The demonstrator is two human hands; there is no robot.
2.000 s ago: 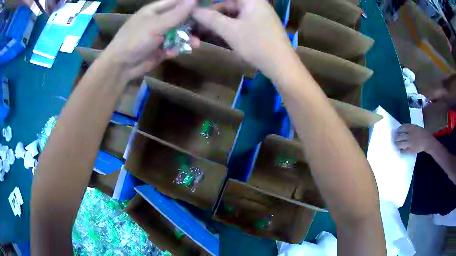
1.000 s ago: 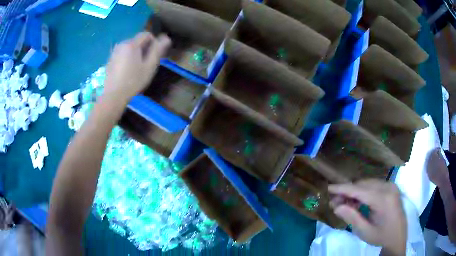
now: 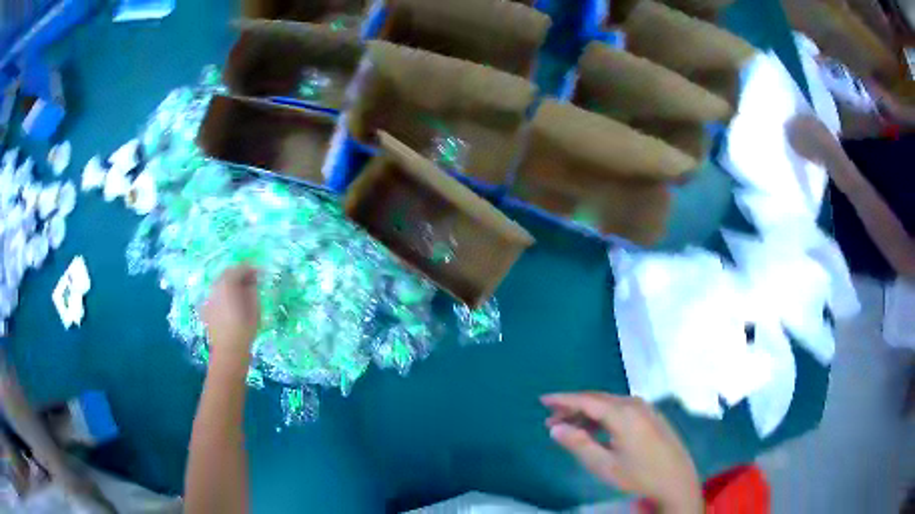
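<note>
A large heap of small green parts in clear polybags (image 3: 321,291) lies on the green table. My left hand (image 3: 233,306) is on the left part of the heap; its fingers are blurred, so I cannot tell if they hold a bag. My right hand (image 3: 627,442) is over the table near its front edge, palm partly up, fingers spread and curled, with nothing visible in it. Open brown cartons with blue outsides (image 3: 431,226) stand behind the heap. Several hold a small green bag; the nearest one is set at an angle.
White wrapping sheets (image 3: 682,321) spread at the right. A person's arm (image 3: 863,191) reaches in at far right, and another arm (image 3: 35,432) shows at lower left. Small white round parts (image 3: 30,221) and a printed card (image 3: 71,292) lie at left. A red object (image 3: 737,492) is below right.
The view has shifted, so the cartons show higher up. My left hand has moved from above the cartons onto the green heap. My right hand has moved from a front carton to the table's front.
</note>
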